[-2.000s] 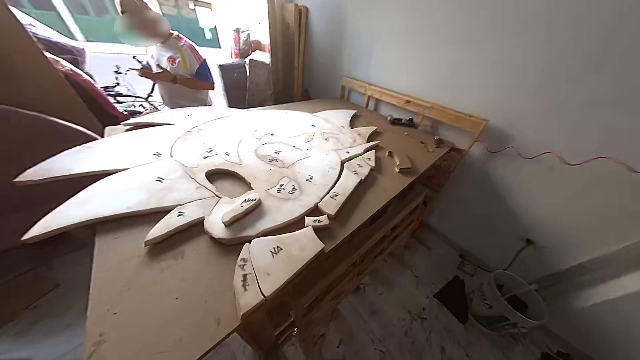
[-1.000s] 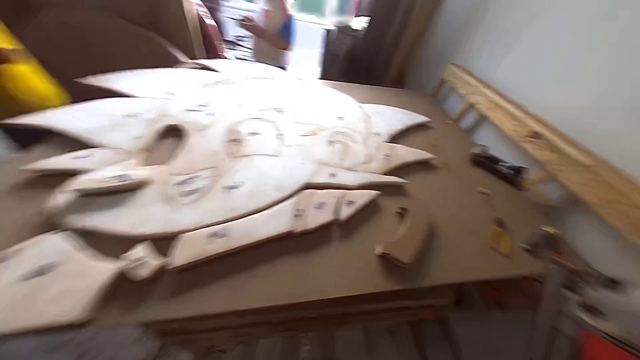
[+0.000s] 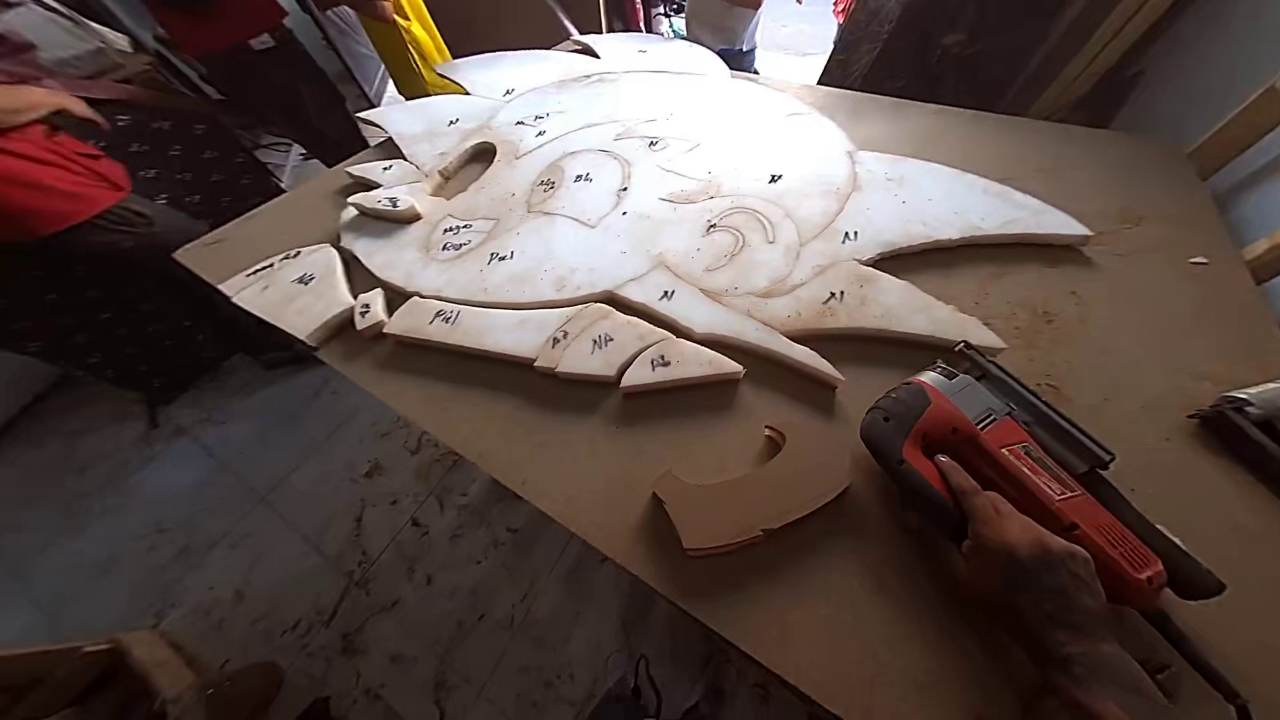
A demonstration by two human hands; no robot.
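My right hand (image 3: 1035,560) reaches in at the lower right, its index finger extended along the side of a red and black jigsaw (image 3: 1040,480) that lies on the brown board tabletop (image 3: 560,460). Whether the fingers close around the tool's body is hidden. My left hand is out of view. A curved brown board offcut (image 3: 760,495) lies left of the jigsaw. Beyond it lies a large white cut-out panel (image 3: 600,200) shaped like a cartoon head with spikes, marked with handwriting. Smaller white pieces (image 3: 600,342) line its near edge.
A black and metal tool (image 3: 1245,420) sits at the right edge. People (image 3: 230,60) stand past the table's left and far sides. The table's near edge runs diagonally above a stained tiled floor (image 3: 330,530). A wooden frame (image 3: 1240,130) leans by the wall.
My right hand has come into view at the jigsaw; no hand of mine shows in the earlier frames. The view has swung strongly.
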